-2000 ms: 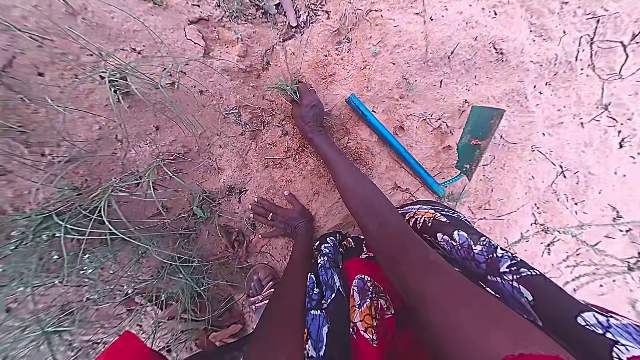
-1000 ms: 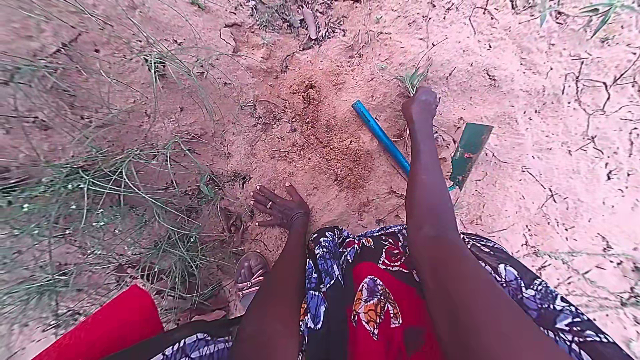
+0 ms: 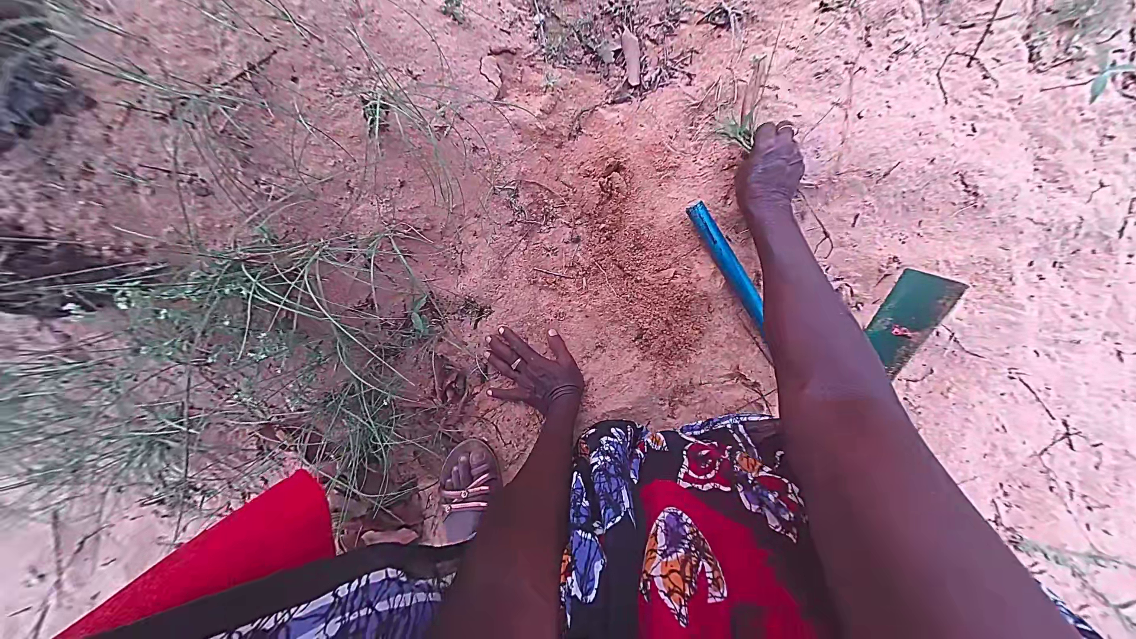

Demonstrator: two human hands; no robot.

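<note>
My left hand (image 3: 535,374) rests on the reddish soil with its fingers spread, a ring on one finger and nothing held. Farther out, my right hand (image 3: 772,169) is closed around a small tuft of green grass (image 3: 737,131) with thin stems. Beneath my right forearm lies a hand hoe; its blue handle (image 3: 726,264) shows left of the arm and its green blade (image 3: 914,319) right of it, while the joint between is hidden. A patch of loosened soil (image 3: 661,311) lies between my left hand and the blue handle.
Wispy grass and weeds (image 3: 311,355) spread over the ground at left. My sandalled foot (image 3: 469,484) is beside them, and red cloth (image 3: 240,541) shows at lower left. Dry plant litter (image 3: 632,58) lies at the top. Patterned fabric (image 3: 612,479) covers my lap.
My right hand has moved from above the loosened soil, over the hoe, to the right with the grass tuft. My left hand has stayed spread on the ground.
</note>
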